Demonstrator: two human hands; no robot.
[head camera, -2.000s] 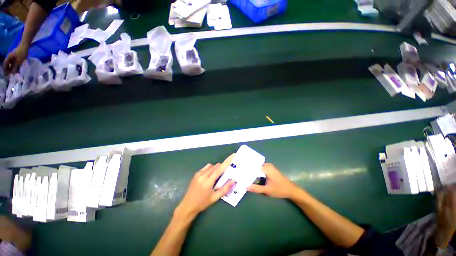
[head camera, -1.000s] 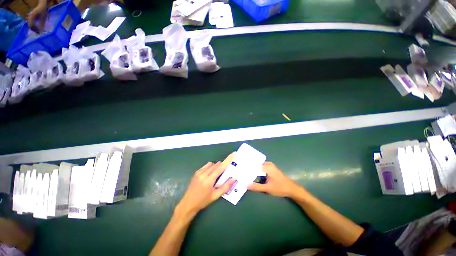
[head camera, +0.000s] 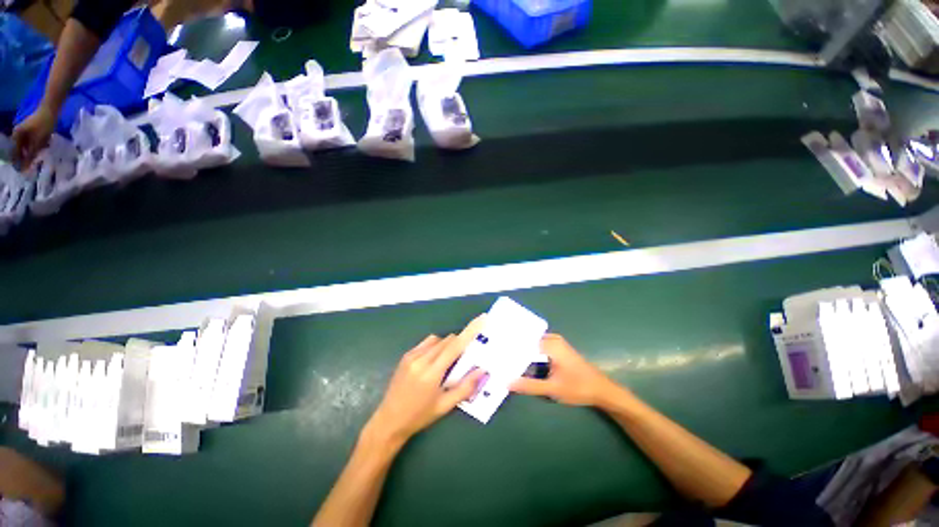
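Note:
A white retail box with a little purple on its face is held tilted over the near green ledge. My left hand grips its left side, the thumb on its face. My right hand is at its lower right edge, fingers closed around a small black piece beside the box. I cannot tell whether the black piece is part of the box or a separate thing. The undersides of the box and the fingertips of both hands are hidden.
Standing boxes fill the ledge at left, more boxes at right. Across the pale rail, bagged products and loose boxes lie on the belt. Another person's hand is far left, near a blue crate.
The bagged products, loose boxes and small yellow piece on the belt have moved right. The other person's hand has come down from the crate to the bags. My hands and the box have hardly moved.

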